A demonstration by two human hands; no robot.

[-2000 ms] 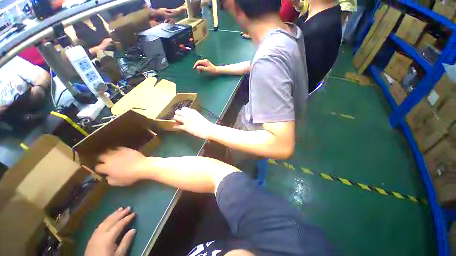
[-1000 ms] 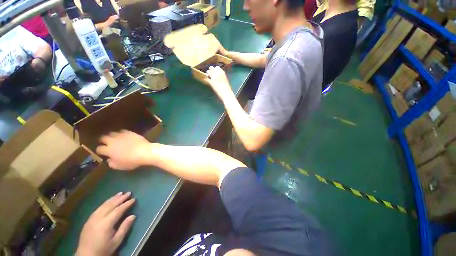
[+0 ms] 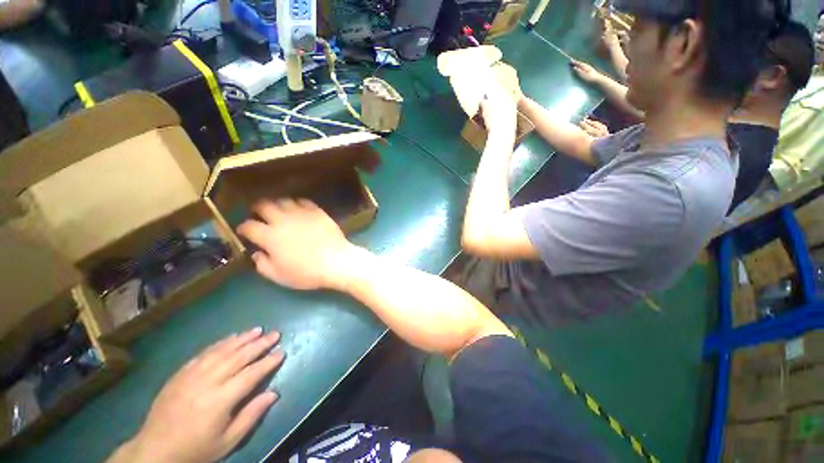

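Observation:
An open brown carton (image 3: 359, 210) stands on the green bench in front of me, its lid raised on the far side. My right hand (image 3: 294, 242) is at its near left end, fingers over the wall and thumb outside, holding it; the hand hides much of the inside. My left hand (image 3: 210, 393) lies palm down on the bench, empty, fingers slightly spread. Left of the right hand, a second open carton (image 3: 126, 185) holds a black coiled cable (image 3: 185, 262) and dark items. A third open carton (image 3: 113, 362), cut off by the left edge, holds dark items.
A black device with yellow edges (image 3: 172, 99) stands behind the cartons. White cables (image 3: 289, 118), a brown cardboard piece (image 3: 381, 107) and a power strip (image 3: 296, 27) are farther back. A person in grey (image 3: 632, 199) handles another open carton (image 3: 474, 77) to the right.
The view has turned to the right. The neighbour's carton has moved away along the bench from beside mine, uncovering the brown piece. My hands keep nearly the same places.

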